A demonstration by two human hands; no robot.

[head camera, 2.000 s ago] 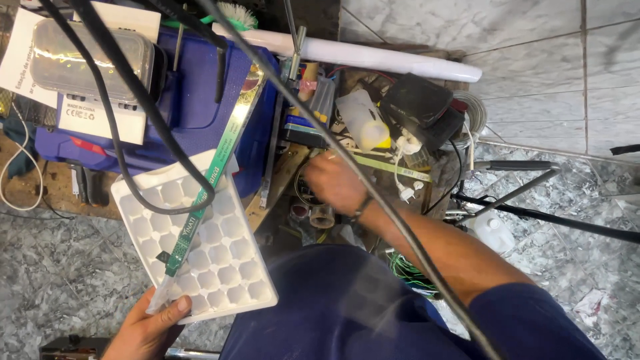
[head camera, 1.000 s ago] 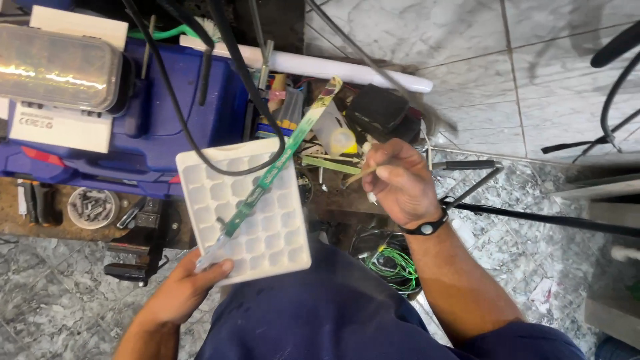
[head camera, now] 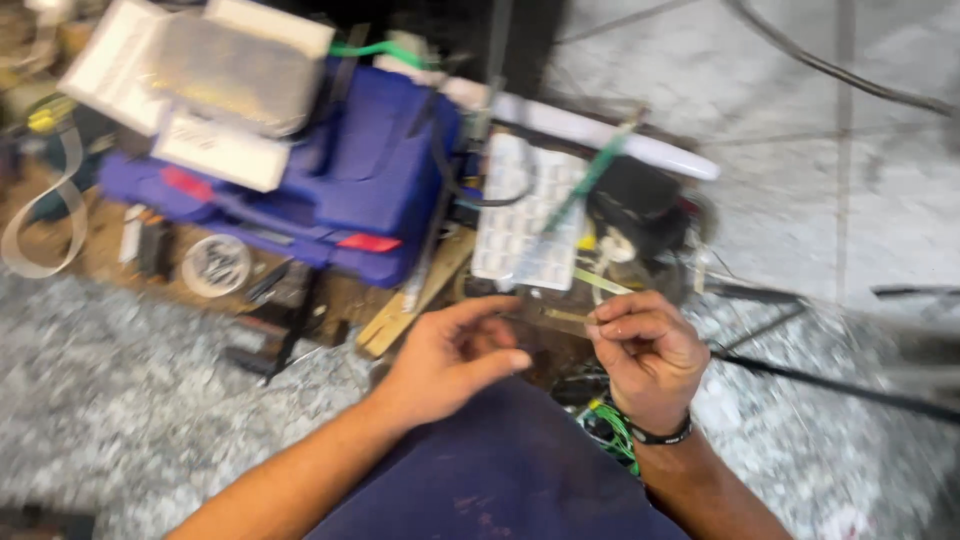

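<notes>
My left hand (head camera: 465, 356) is empty, its fingers and thumb apart, just below a white plastic tray with rows of small compartments (head camera: 525, 217). That tray lies over the cluttered bench, with a green and clear narrow strip or packet (head camera: 589, 184) slanting across it. My right hand (head camera: 649, 352), a dark band at its wrist, pinches a thin, light brown stick-like piece (head camera: 566, 316) between thumb and fingers; blur hides what it is exactly. Beyond those fingers lies a pale yellow-green strip (head camera: 602, 281).
A blue plastic case (head camera: 367, 172) bears a clear-lidded box (head camera: 232, 71). Before it sit a round tub of small metal parts (head camera: 217, 265) and a wooden strip (head camera: 420, 292). A white tube (head camera: 660, 154), a black pouch (head camera: 634, 191) and green wires (head camera: 619, 435) are nearby.
My left hand has let go of the white tray, which now lies on the bench clutter with the green strip on it. My right hand still pinches the thin piece it held a second ago.
</notes>
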